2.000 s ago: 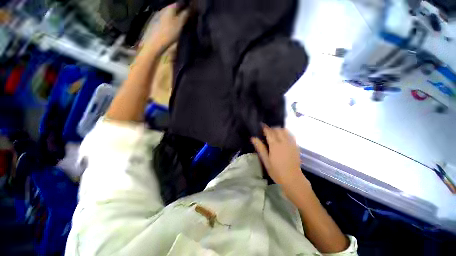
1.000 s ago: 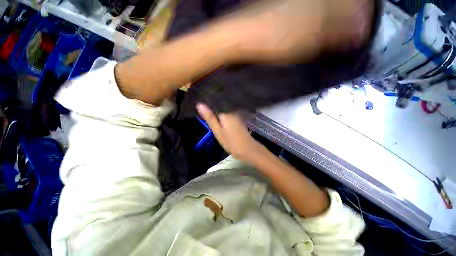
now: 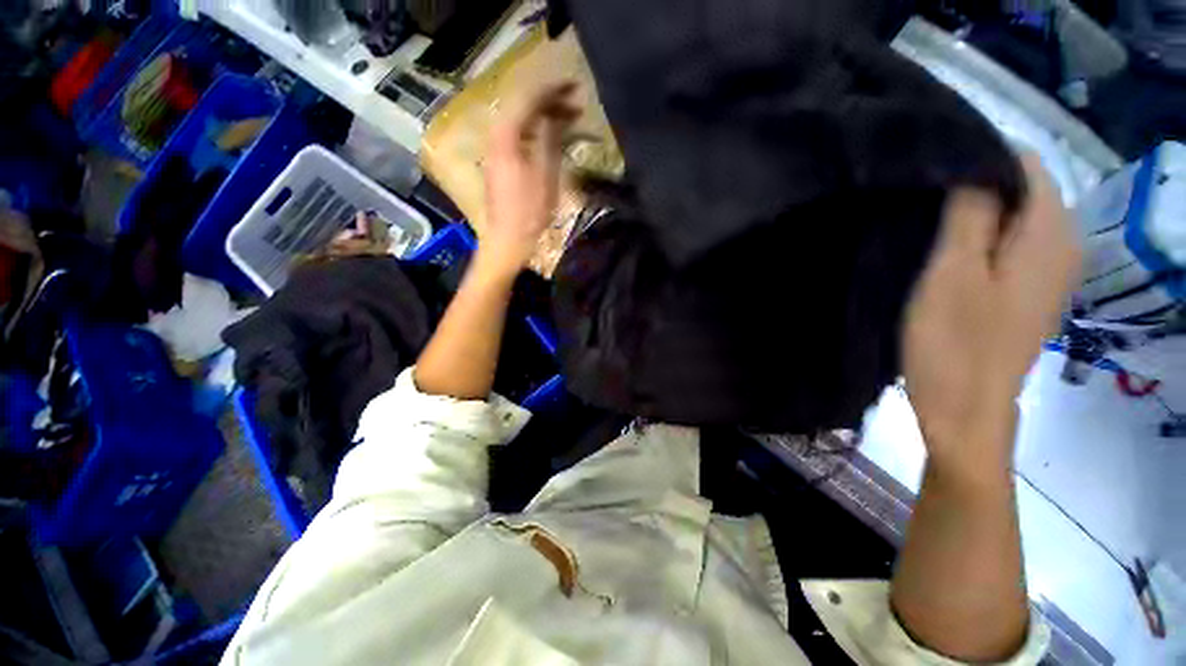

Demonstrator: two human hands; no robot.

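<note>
A large black garment (image 3: 780, 221) hangs over the front table edge and the lap, partly raised and folded over. My right hand (image 3: 988, 286) is blurred and grips the garment's right edge. My left hand (image 3: 527, 176) is blurred, beside the garment's left edge and in front of the brown cardboard sheet (image 3: 455, 143). Its fingers are apart and it holds nothing that I can see. The garment hides much of the table.
The white sewing machine (image 3: 1151, 221) stands at the right, with a red item (image 3: 1135, 384) near it. Thread snips (image 3: 1146, 596) lie at the lower right. A white basket (image 3: 280, 221), blue baskets (image 3: 130, 429) and a dark cloth pile (image 3: 338, 338) are at the left.
My left hand has swung back from across the garment to its left side. My right hand has moved right and up and now grips the garment's right edge. The view has shifted left.
</note>
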